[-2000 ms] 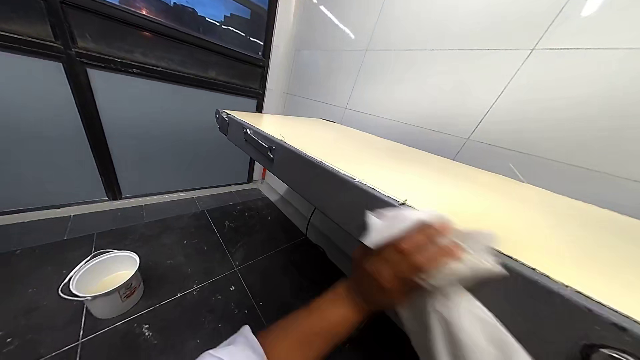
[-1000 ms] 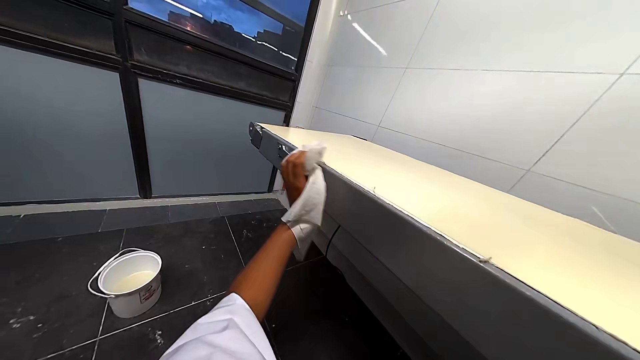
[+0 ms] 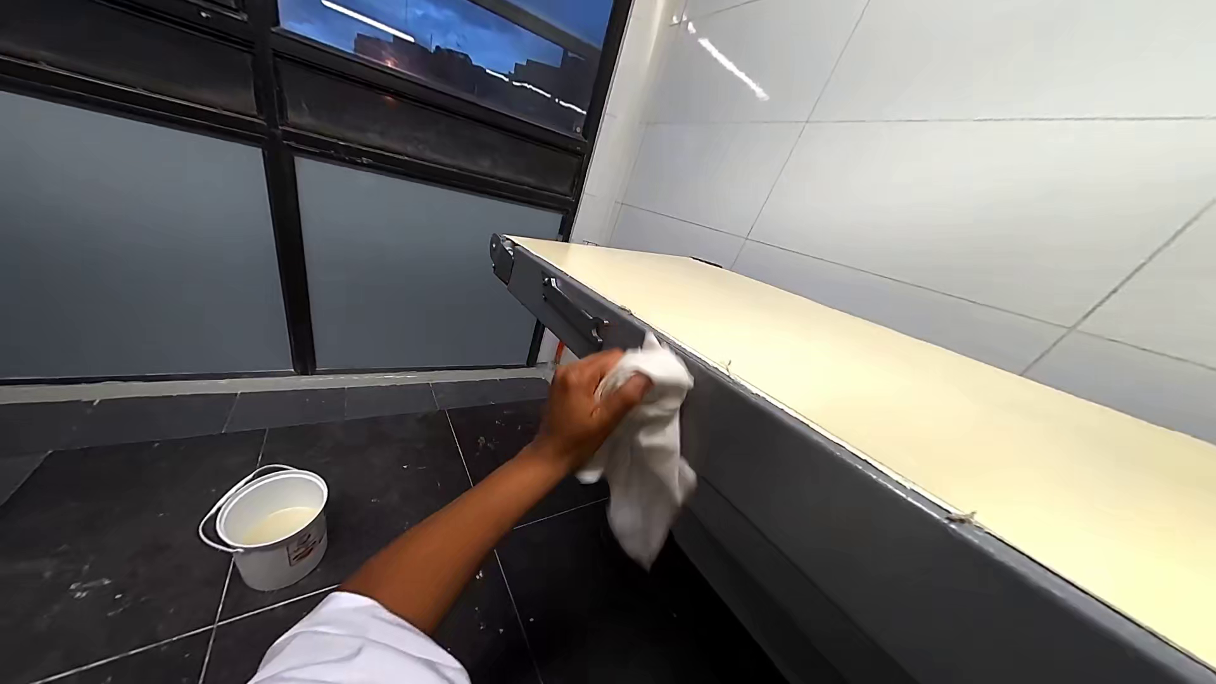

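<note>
My left hand (image 3: 584, 404) grips a crumpled white cloth (image 3: 651, 446), which hangs down from the fingers. The top of the cloth lies against the grey metal side rail (image 3: 817, 475) of what looks like a belt conveyor, just on the near side of a dark bar handle (image 3: 573, 309). A long cream belt (image 3: 836, 370) forms the flat top, and bits of frayed thread (image 3: 961, 518) stick out along its edge. My right hand is out of view.
A white plastic bucket (image 3: 275, 560) with a raised handle and cloudy liquid stands on the dark tiled floor (image 3: 380, 475), at left. White wall panels (image 3: 950, 190) rise behind the belt. A black-framed window wall (image 3: 285, 237) closes the far side.
A second ago my left hand and the cloth were at the bar handle, farther along the rail; now they are nearer to me and the handle shows. Two seconds ago they were nearer still.
</note>
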